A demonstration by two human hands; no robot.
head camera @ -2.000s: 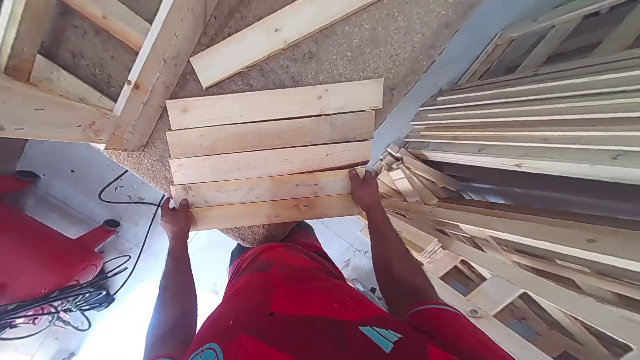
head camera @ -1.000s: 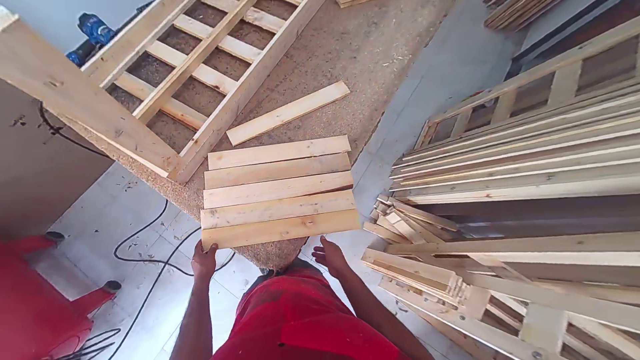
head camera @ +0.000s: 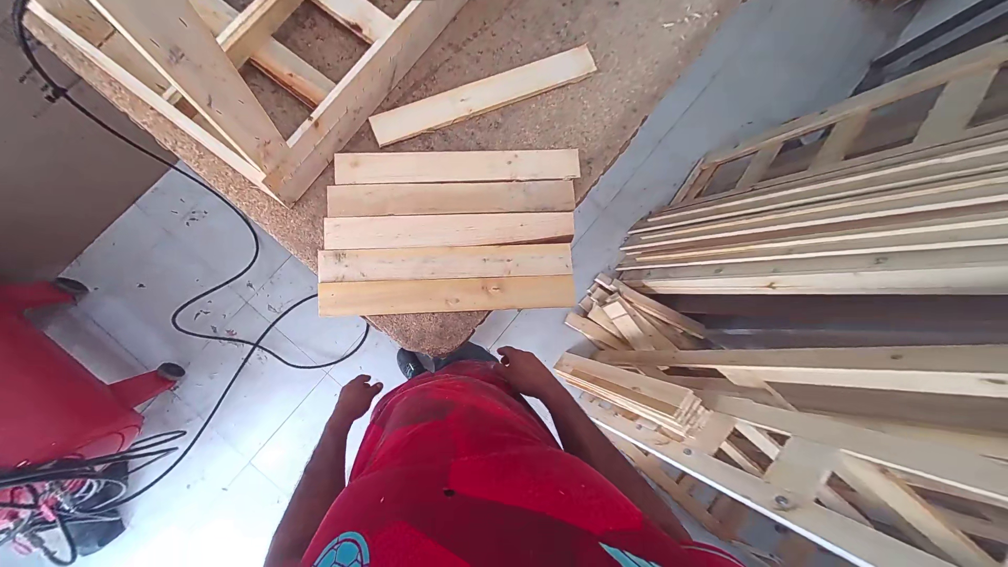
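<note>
Several short wooden slats (head camera: 449, 230) lie side by side in a row across the corner of a chipboard worktop (head camera: 630, 87). The slat closest to me (head camera: 446, 295) overhangs the rounded corner. Beyond the row, one separate slat (head camera: 483, 94) rests at a slant on the board. My left hand (head camera: 358, 396) hangs below and left of the corner, holding nothing, its fingers loosely curled. My right hand (head camera: 524, 370) is beside my body, right of the corner, also free of the slats, with fingers apart.
A wooden frame (head camera: 354, 94) stands on the worktop at upper left. Stacked slatted frames and boards (head camera: 827, 228) fill the right side, with a slat bundle (head camera: 630, 394) near my right arm. A black cable (head camera: 256, 236) crosses the tiled floor beside a red machine (head camera: 63, 378).
Both hands have let go of the slats and moved back toward my body. Two seconds ago they held the ends of the nearest slats; one second ago the left was still at the edge.
</note>
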